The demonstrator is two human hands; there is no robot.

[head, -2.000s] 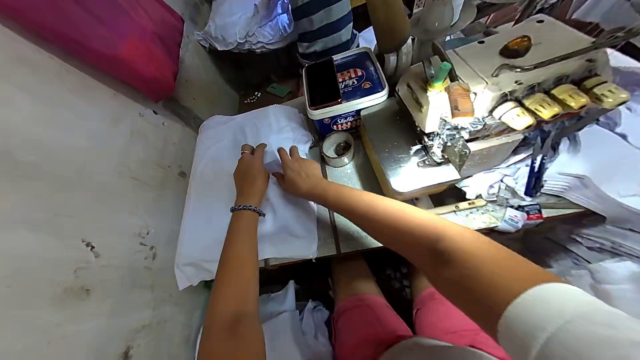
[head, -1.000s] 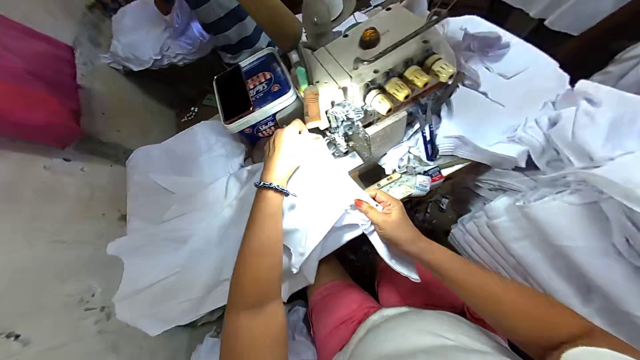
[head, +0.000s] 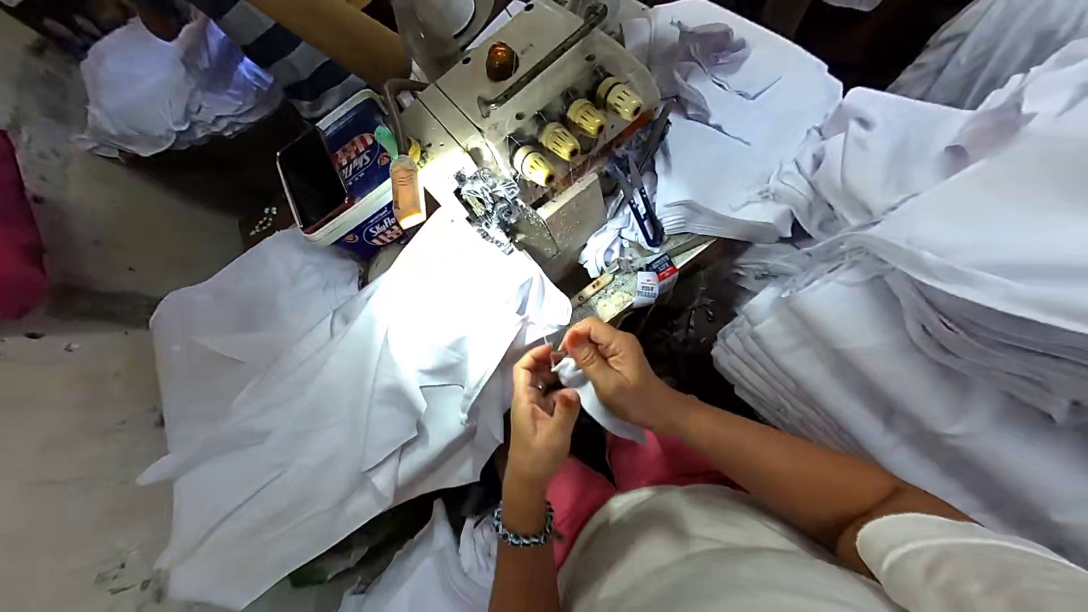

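My left hand (head: 541, 412) and my right hand (head: 614, 370) meet just in front of the sewing machine's table, pinching a small piece of white fabric (head: 586, 395) between them. What looks like a thin thread rises from the fingers toward the machine. A large white cloth (head: 340, 399) spreads from under the lit needle area of the overlock sewing machine (head: 510, 204) down to the left. The needle and presser foot cannot be made out clearly in the glare.
A blue and white plastic tub (head: 365, 161) with a dark smartphone (head: 313, 180) on top stands left of the machine. Thread snips (head: 639, 204) lie right of it. Stacks of white fabric (head: 901, 340) fill the right side. A person's striped garment (head: 297, 59) shows behind.
My hands have left the cloth they pressed flat two seconds ago and have come together near my lap. The cloth has moved to the machine. The view has shifted toward the right.
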